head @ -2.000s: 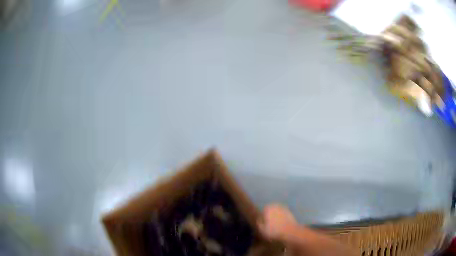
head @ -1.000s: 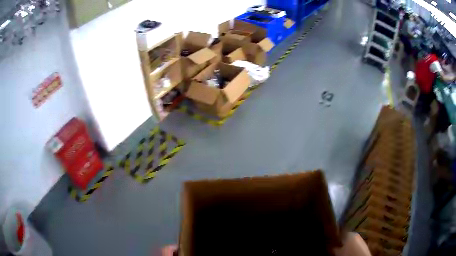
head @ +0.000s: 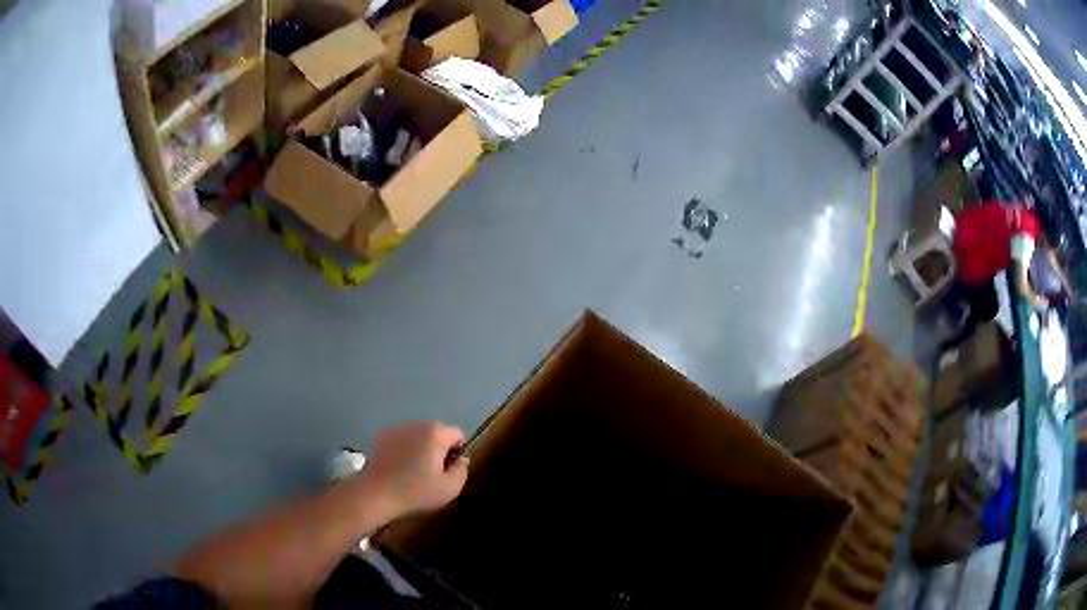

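Observation:
A large open brown cardboard box (head: 703, 405) is held in front of me at the lower middle, tilted with one corner pointing forward. Its inside is very dark and I cannot tell what lies in it. My left hand (head: 417, 467) grips the box's left upper edge, fingers curled over the rim. My right hand is not in view; the box's right side runs to the picture's lower edge.
A row of narrow brown cartons (head: 876, 447) stands on the floor at right. Beyond it are a green-edged bench (head: 1028, 477) and a seated person in red (head: 992, 238). Open boxes (head: 411, 197) and a wooden shelf (head: 197, 95) stand at upper left. A metal frame (head: 894, 89) stands at upper right.
The view has turned and moved forward; the open boxes and shelf are now nearer at upper left. My left hand and forearm have come into fuller view on the box rim. My right hand has left view.

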